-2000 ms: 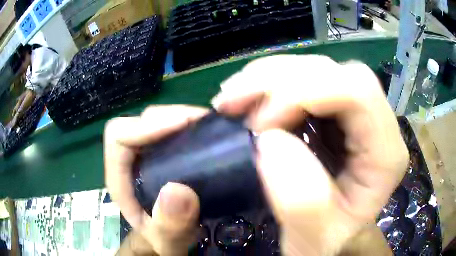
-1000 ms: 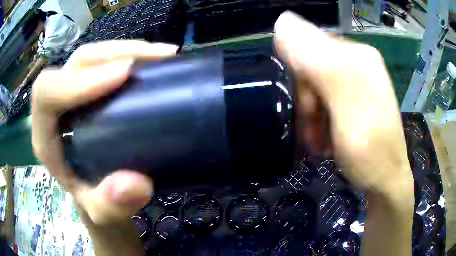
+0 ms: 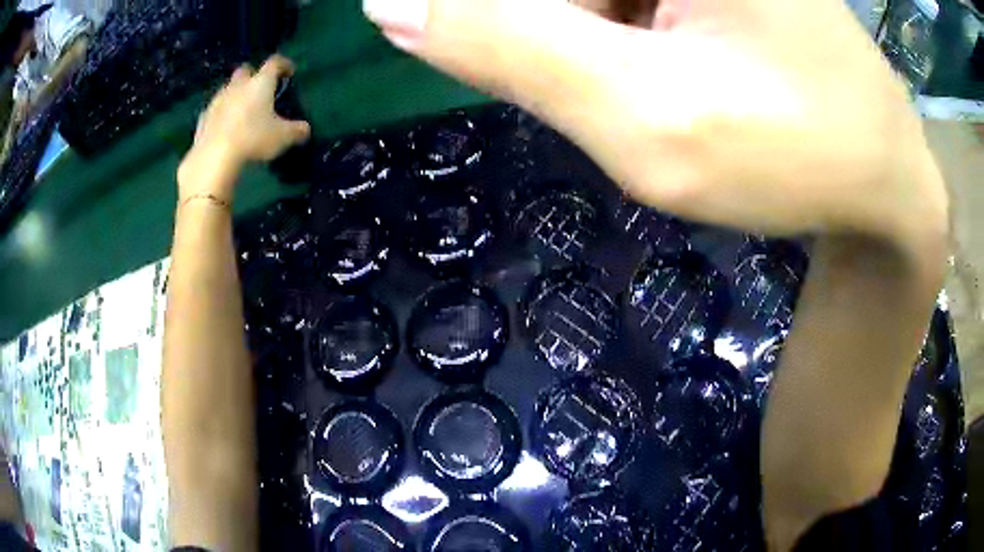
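Observation:
A glossy black blister tray [image 3: 518, 283] lies in front of me. Black round units [image 3: 466, 437] stand in its two left columns, seen from above. The pockets to the right show crosshatched bottoms. My left hand [image 3: 243, 116] reaches over the green belt beyond the tray's far left corner. Its thumb and fingertips are beside a small dark shape; whether it grips this is unclear. My right hand [image 3: 691, 113] is large, close to the camera and over the tray's far right part. The top edge cuts it off, and what it holds, if anything, is hidden.
The green conveyor belt [image 3: 351, 70] runs behind the tray. Stacked black trays [image 3: 146, 70] stand across it at the upper left. Pale printed sheets [image 3: 97, 399] lie left of the tray. A tan board [image 3: 960, 178] and part of a clear bottle [image 3: 909, 38] are at the right.
The black cylinder held between both hands is out of clear view. My left hand has moved away to the belt. My right hand has moved up. More of the tray shows.

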